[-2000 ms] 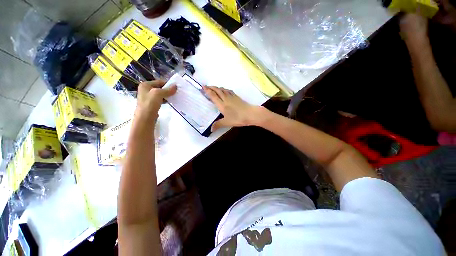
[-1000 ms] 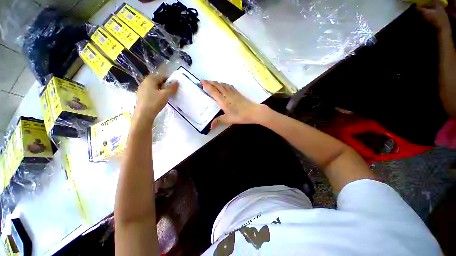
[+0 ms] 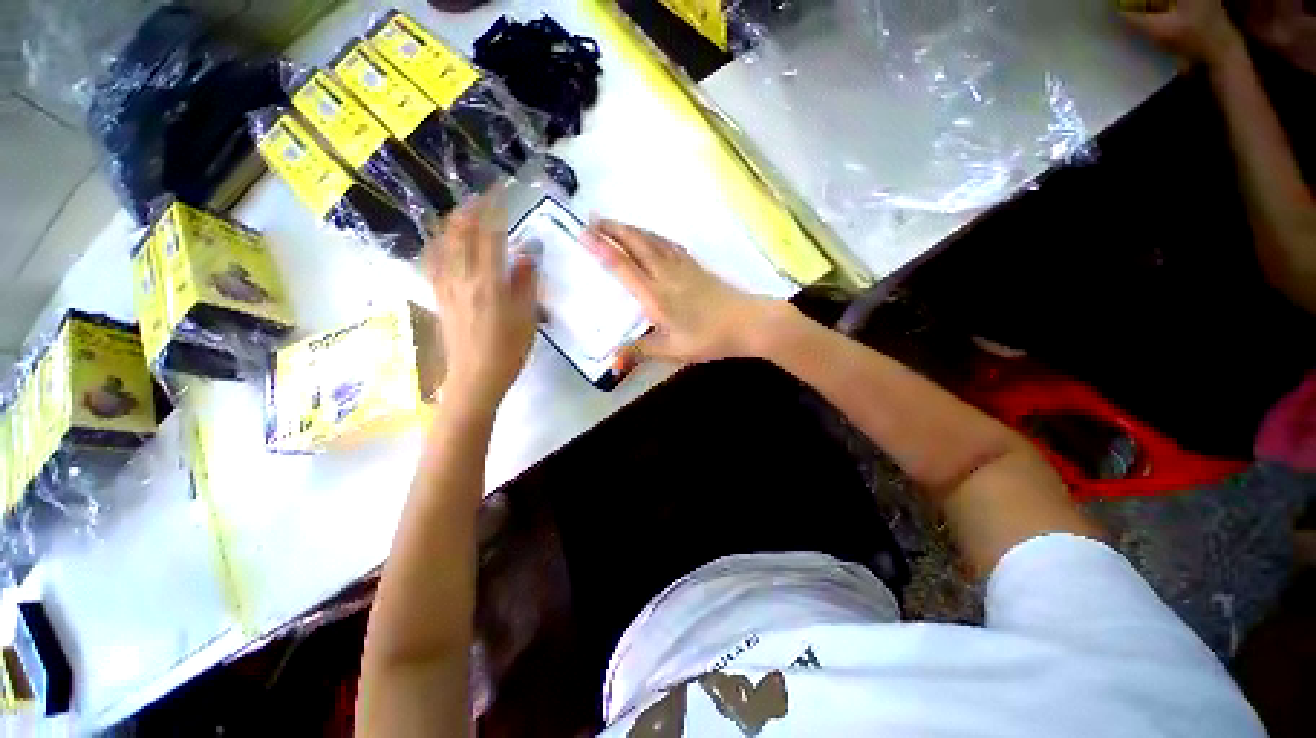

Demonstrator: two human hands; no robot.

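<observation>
A dark-edged inner box (image 3: 580,296) with a white inside lies on the white table near its front edge. Fine detail inside it is washed out. My right hand (image 3: 676,300) holds the box along its right side, thumb at the near corner. My left hand (image 3: 484,300) is at the left side of the box, fingers extended and slightly blurred; whether it touches the box I cannot tell. A yellow printed sleeve or box (image 3: 344,387) lies on the table left of my left hand.
Yellow and black retail boxes (image 3: 321,173) in clear film stand in rows behind and at left. A black cable heap (image 3: 540,69), yellow strip (image 3: 722,159) and clear film (image 3: 924,116) lie on the table. Another person's arm (image 3: 1253,137) is at upper right, a red stool (image 3: 1104,433) below.
My left hand has lifted its thumb from the sheet in the box and opened out flat. My right hand stays on the box. The view has shifted slightly.
</observation>
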